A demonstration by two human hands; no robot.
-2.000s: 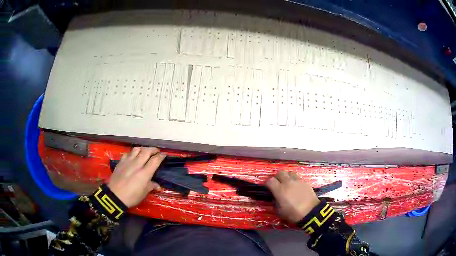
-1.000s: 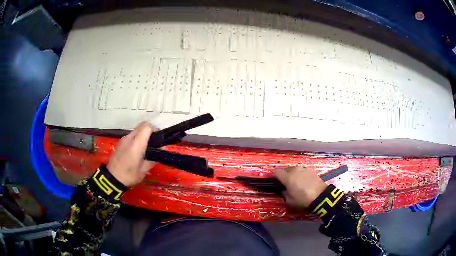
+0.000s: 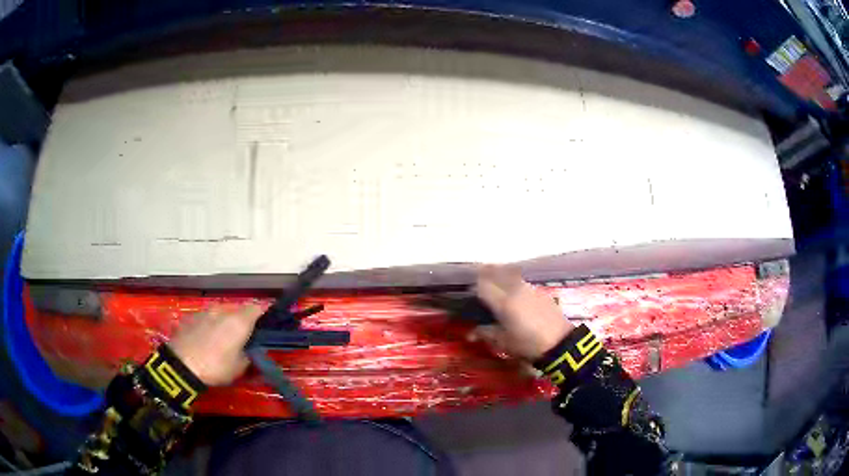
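My left hand (image 3: 216, 344) is closed on a fanned handful of black cut strips (image 3: 303, 338) above the left half of the red-wrapped ledge (image 3: 410, 372). The strips point in different directions, one up toward the cream board's front edge and one down toward my lap. My right hand (image 3: 523, 311) holds a blurred bunch of dark strips (image 3: 456, 305) over the middle of the ledge, near the board's edge. Its fingertips are blurred, and the number of strips there cannot be told.
The cream cutting board (image 3: 410, 177), scored with fine lines, lies beyond the ledge. The dark blue press beam (image 3: 410, 28) crosses behind it, with a red button (image 3: 752, 45) at right. Bright blue tub rims (image 3: 37, 376) show below both ends of the ledge.
Both hands have gathered strips off the ledge. The left hand's strips have come down off the board and fanned out; the right hand has risen toward the board's edge. The view has shifted.
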